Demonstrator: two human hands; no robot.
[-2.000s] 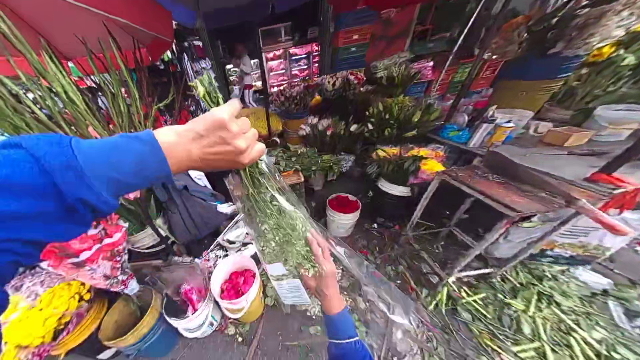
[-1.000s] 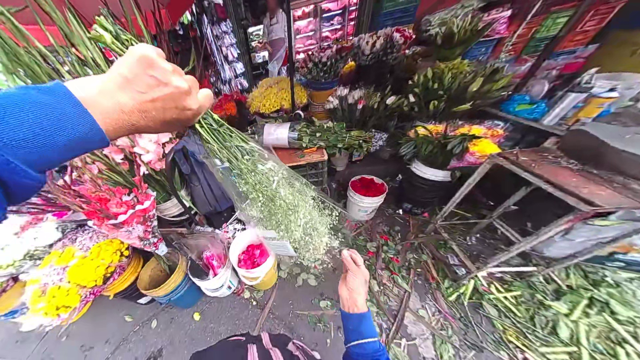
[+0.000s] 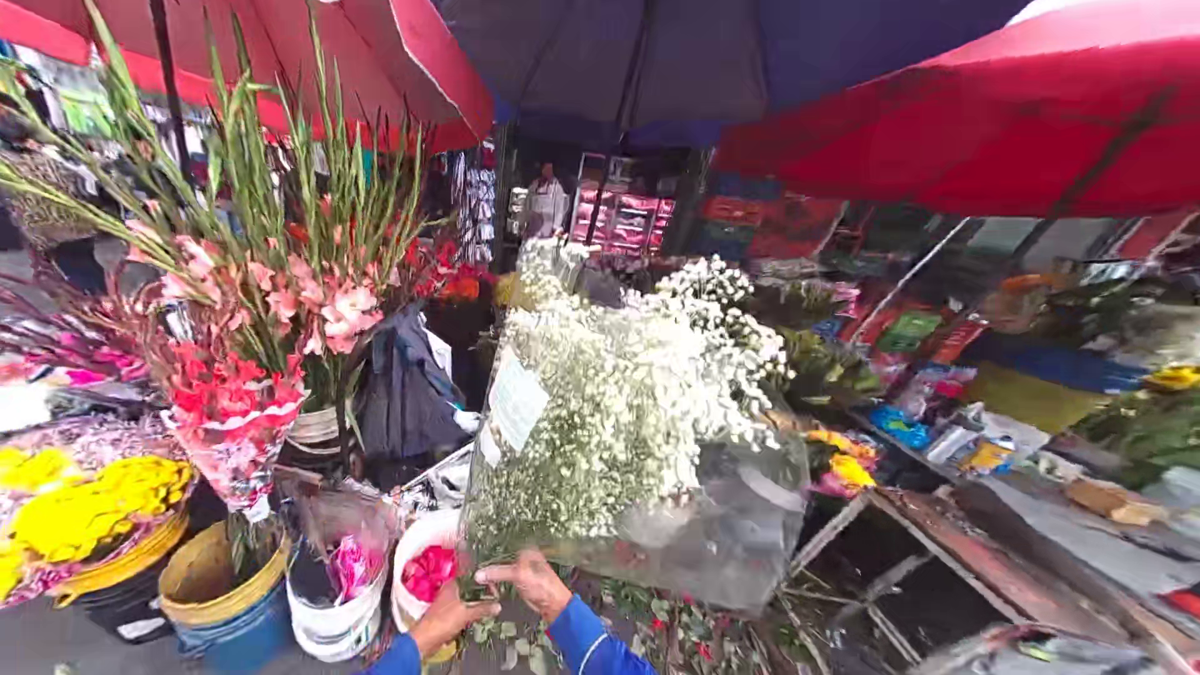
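A bunch of small white flowers (image 3: 609, 403), upright with its blooms at the top, stands in a clear plastic sleeve (image 3: 741, 534) with a pale label on its left side. My left hand (image 3: 450, 619) is at the lower end of the bunch, low in the view, its fingers near the stems. Beside it on the right, my right hand (image 3: 532, 583) touches the base of the sleeve, index finger stretched toward the left. The stems between the hands are mostly hidden, so the grip of either hand is unclear.
Left stand pink gladioli (image 3: 328, 300), yellow flowers (image 3: 103, 506), a yellow-rimmed bucket (image 3: 202, 609) and white buckets, one (image 3: 337, 623) beside another with pink petals. A worn table (image 3: 994, 553) stands right. Umbrellas hang overhead; a person (image 3: 546, 202) stands far back.
The bunch, earlier held stems up and blooms down, is now turned blooms up. My left hand has come down from the stems at upper left to beside my right hand. The view has tilted up.
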